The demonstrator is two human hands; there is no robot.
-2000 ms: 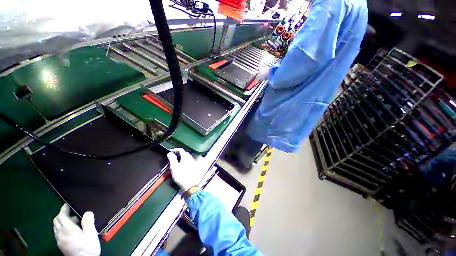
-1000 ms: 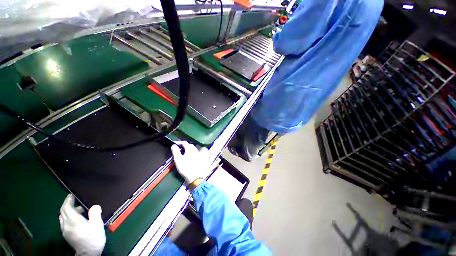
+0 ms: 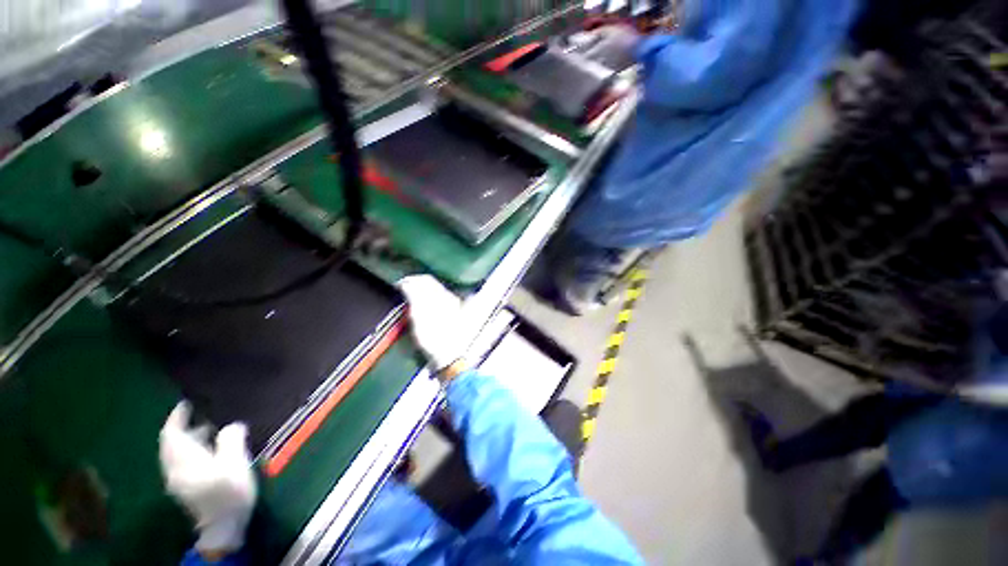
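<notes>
A wide shallow metal enclosure tray (image 3: 260,321), black inside, lies on the green line in front of me. A red-orange sheet (image 3: 337,392) shows along its near edge. My left hand (image 3: 210,475), in a white glove, grips the tray's near left corner, thumb and fingers spread at the edge. My right hand (image 3: 438,323), also gloved in white, holds the tray's right corner. The undersides of both grips are hidden, and the picture is blurred.
Another tray (image 3: 453,166) sits on a green carrier board ahead. A third tray (image 3: 553,77) lies beyond it. A black hose (image 3: 326,100) hangs over the line. A person in blue (image 3: 707,133) stands right of the line. A black tote (image 3: 531,365) is below the rail.
The view has swung, so the tray and both hands sit further right in the picture. Both hands stay at the same tray corners. Part of another person in blue shows at the lower right.
</notes>
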